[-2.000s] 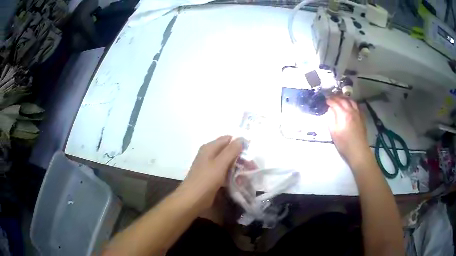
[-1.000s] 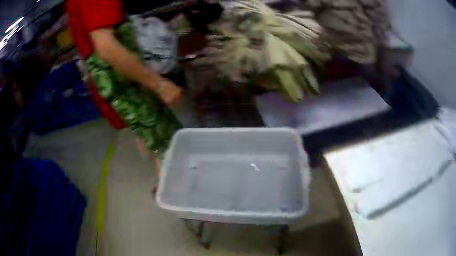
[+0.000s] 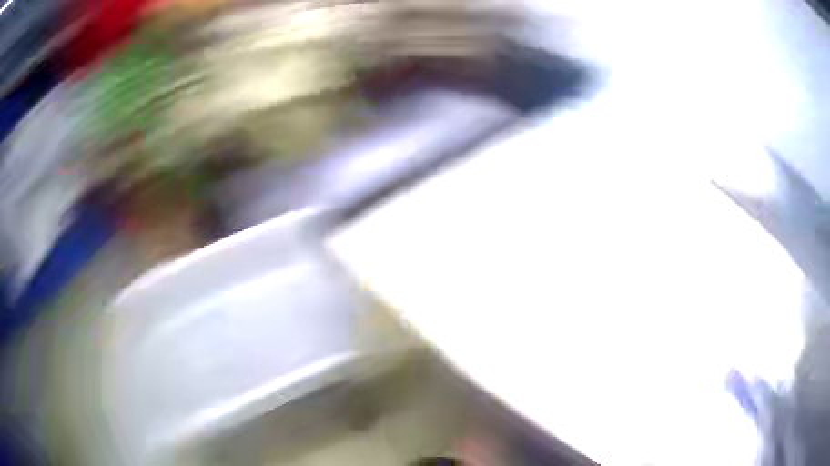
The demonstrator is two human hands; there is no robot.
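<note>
The frame is strongly blurred and overexposed. The light grey plastic tub [image 3: 241, 332] is at the lower left, beside the table's edge. No contents can be made out in it. The white sewing table [image 3: 546, 264] fills the middle and right as a glaring white area. Neither my left hand nor my right hand can be made out. A small pinkish blur shows at the bottom edge near a dark spot; I cannot tell what it is.
Blurred pale and greenish cloth [image 3: 282, 82] is heaped at the upper left, behind a pale lilac surface [image 3: 391, 150]. Red and green clothing of a person [image 3: 127, 86] shows at the far upper left. A blue shape [image 3: 73, 250] is at the left.
Two seconds ago both my hands were at the machine, the left with thin pale material. The view then swung left to the tub and person, and has now turned back right, over the table.
</note>
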